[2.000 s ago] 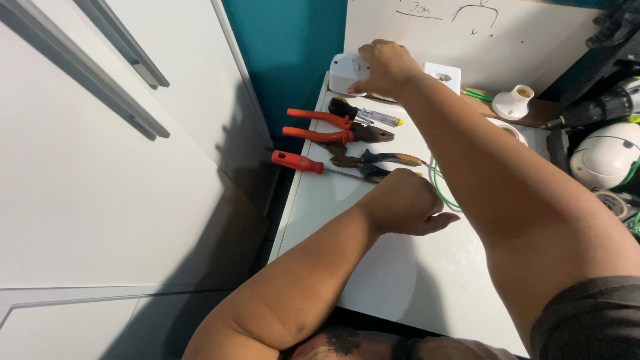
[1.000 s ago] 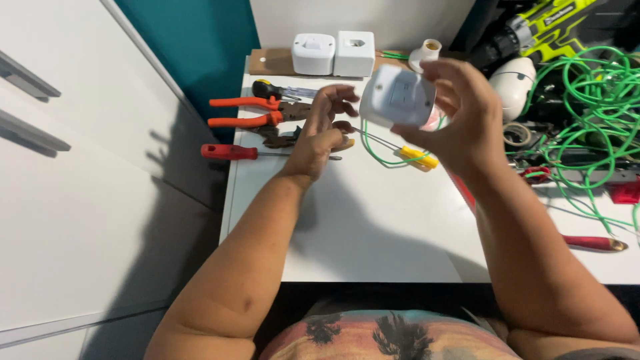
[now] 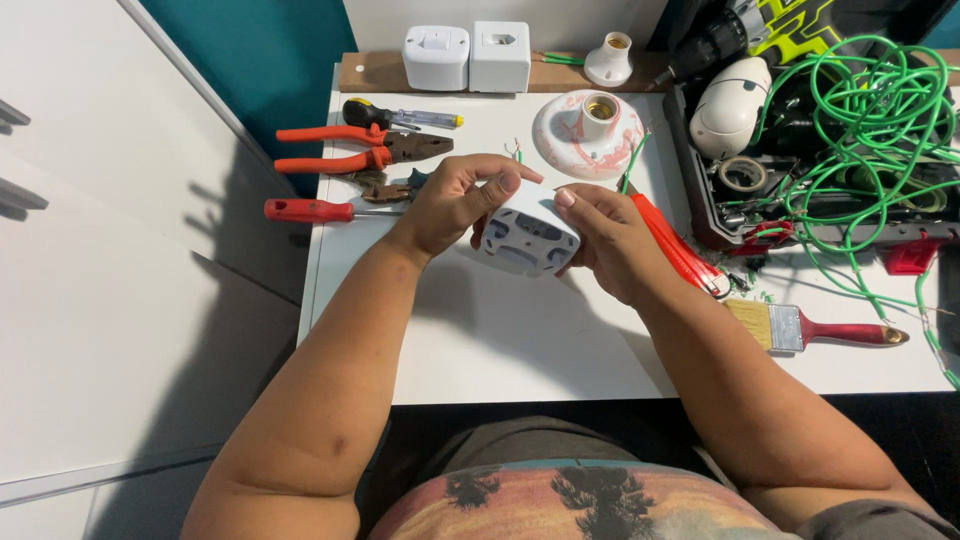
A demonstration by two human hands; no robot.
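Both my left hand (image 3: 457, 202) and my right hand (image 3: 611, 236) hold a white plastic electrical box (image 3: 532, 232) between them, its hollow underside facing me. Behind it stand a white surface-mounted switch (image 3: 436, 58) and a white socket box (image 3: 500, 56), side by side on a wooden strip. A small white lamp holder (image 3: 609, 60) is to their right, beside green wire ends. A larger round lamp holder (image 3: 589, 135) with reddish smears lies just beyond my hands. Left of them lie orange-handled pliers (image 3: 367, 147), a red-handled screwdriver (image 3: 311, 211) and a voltage-tester screwdriver (image 3: 427, 118).
A red utility knife (image 3: 679, 244) lies by my right forearm, with a paintbrush (image 3: 786, 328) nearer me. At the right, a black toolbox (image 3: 701, 202) holds tape, a white device and tangled green wire (image 3: 862, 150); a green-and-black drill (image 3: 795, 30) is behind.
My left hand has come onto the white box, which my right hand held alone one second ago. The box has been lowered and turned, from its slotted face to its hollow underside.
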